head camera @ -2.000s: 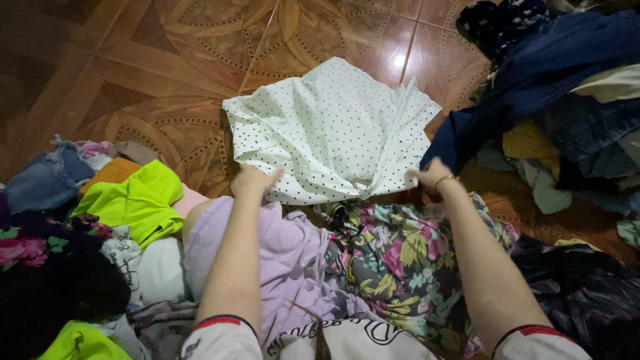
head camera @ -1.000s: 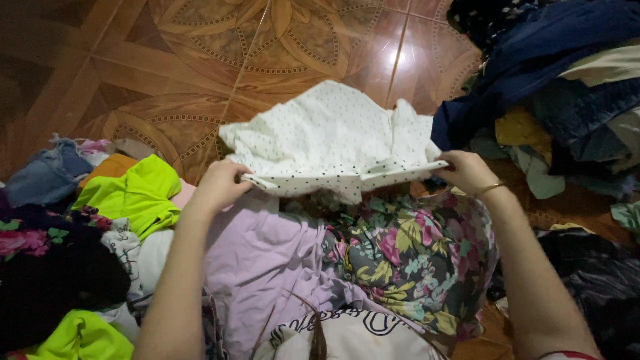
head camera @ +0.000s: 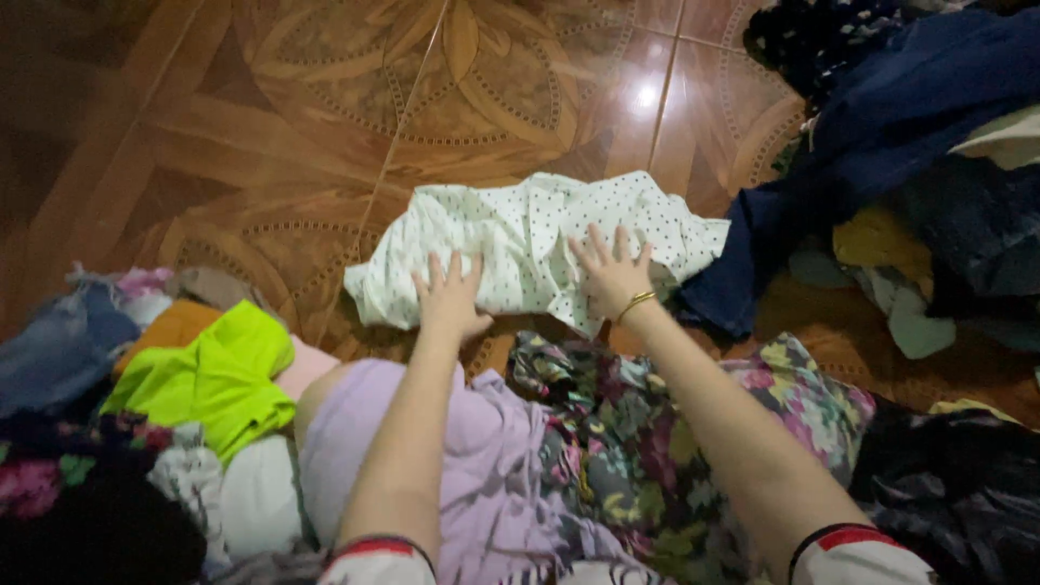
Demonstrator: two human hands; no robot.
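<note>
A white garment with small dark dots (head camera: 528,236) lies folded over and creased on the tiled floor in front of me. My left hand (head camera: 448,302) rests flat on its near left part, fingers spread. On its right half lies my right hand (head camera: 613,272), also with fingers apart and a gold-coloured bracelet at the wrist. Neither hand grips the cloth. Just below the garment, lilac cloth (head camera: 487,455) and a dark floral fabric (head camera: 634,455) cover my lap.
At the left is a heap with a neon yellow-green garment (head camera: 215,374), blue denim (head camera: 65,341) and black floral cloth (head camera: 89,512). A navy garment (head camera: 877,122) tops another pile at the right, its end close to the dotted cloth. Black shiny fabric (head camera: 959,487) lies at lower right.
The dotted garment was held by its near edge at both ends; it now lies folded into a shorter, wide shape. Both hands have let go, moved inward and flattened on it.
</note>
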